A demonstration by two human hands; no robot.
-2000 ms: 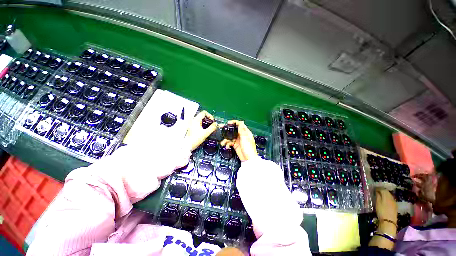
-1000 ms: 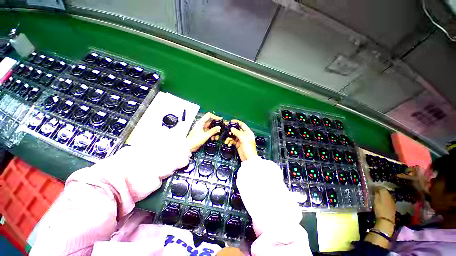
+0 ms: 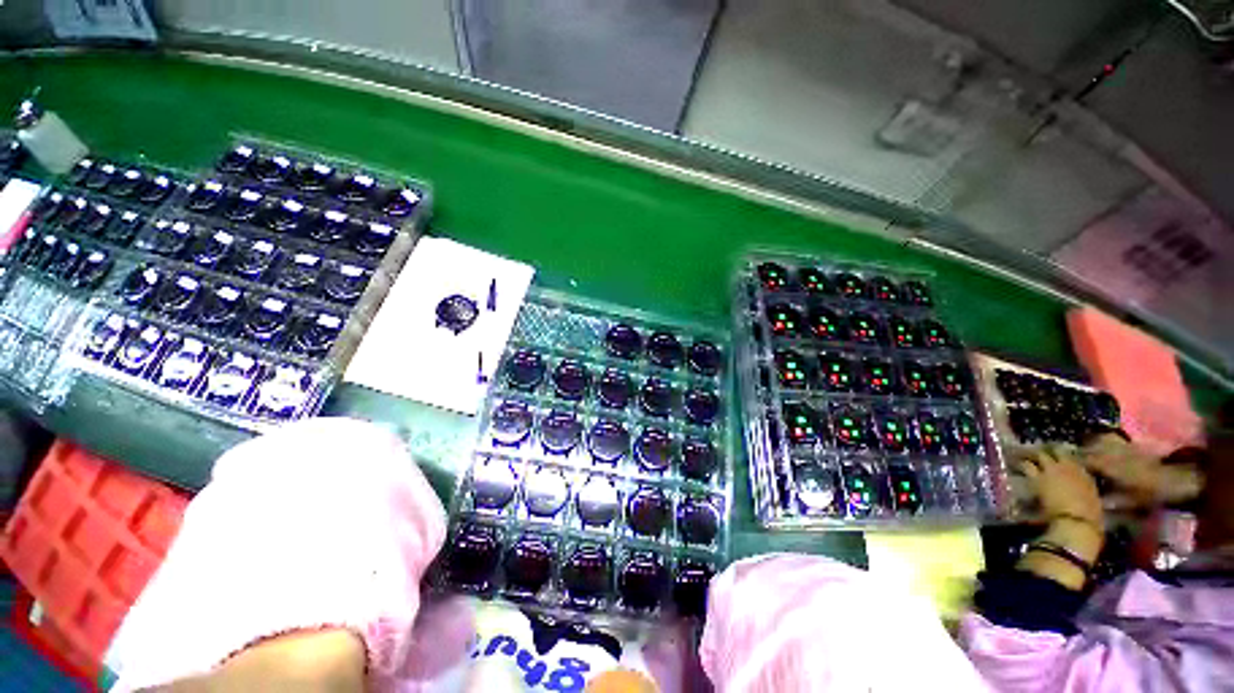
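Note:
The centre blister tray (image 3: pixel 548 322) lies in front of me, with rows of round black watch bodies (image 3: pixel 608 437); pockets at its top left are empty. The white paper sheet (image 3: pixel 406 332) lies left of it with one black unit (image 3: pixel 456 313) and two thin dark marks or tools (image 3: pixel 491 294). My left sleeve is at the lower left; a patch of skin, wrist or back of my left hand (image 3: pixel 291 663), shows at the bottom edge, fingers cut off. Only the sleeve of my right arm shows at the bottom; my right hand is out of the picture.
Left blister trays (image 3: pixel 325 399) hold dark units. The right blister tray (image 3: pixel 954 494) has units with red and green lights. A yellow pad (image 3: pixel 927 562) lies below it. A neighbour's hands (image 3: pixel 1062 487) are over black units at far right. A red-orange crate (image 3: pixel 95 521) is low left.
Both hands have left the top of the centre tray, drawn down and apart to the bottom edge. The two units they held are no longer seen in hand. The view has shifted slightly.

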